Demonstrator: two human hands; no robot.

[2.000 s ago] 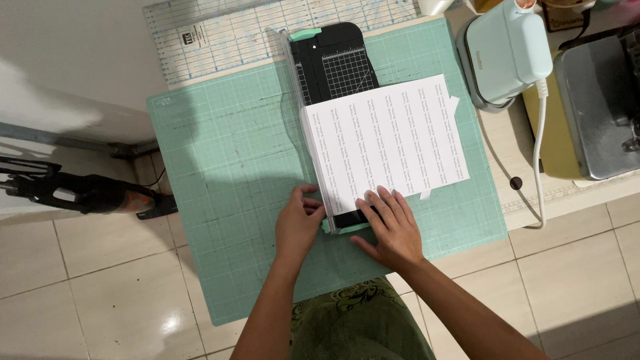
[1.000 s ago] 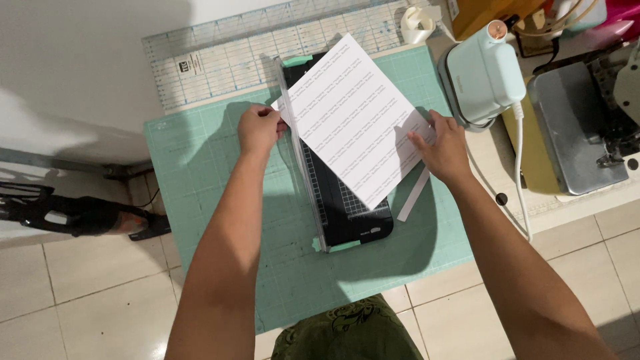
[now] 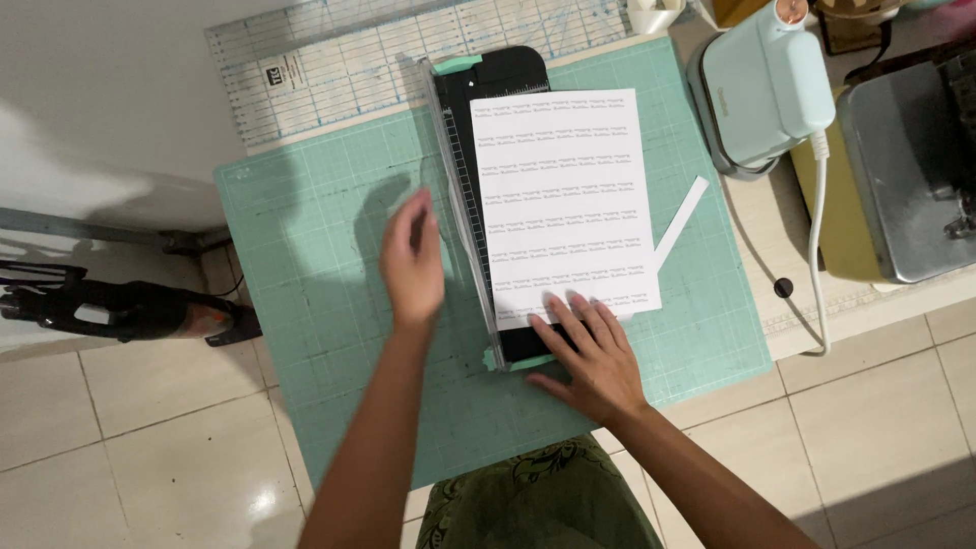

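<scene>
A printed sheet of white paper (image 3: pixel 566 206) lies on a black paper trimmer (image 3: pixel 507 67), its left edge beside the trimmer's clear rail (image 3: pixel 463 213). The fingers of my right hand (image 3: pixel 591 351) are spread flat on the sheet's lower edge. My left hand (image 3: pixel 413 259), slightly blurred, is above the green cutting mat (image 3: pixel 328 305), left of the rail, with its fingers curled; whether it holds anything is not clear. A narrow white paper strip (image 3: pixel 682 221) slants out on the mat to the right of the sheet.
A clear gridded ruler (image 3: pixel 343 84) lies along the mat's far edge. To the right are a pale green corded appliance (image 3: pixel 762 91), its white cable (image 3: pixel 816 229) and a grey metal machine base (image 3: pixel 907 175). A black vacuum-like device (image 3: pixel 114 309) is at the far left, beside the tiled floor.
The sheet, held slanted by both hands one second ago, now lies nearly straight on the trimmer. My left hand has let go of it; my right hand has moved to its lower edge.
</scene>
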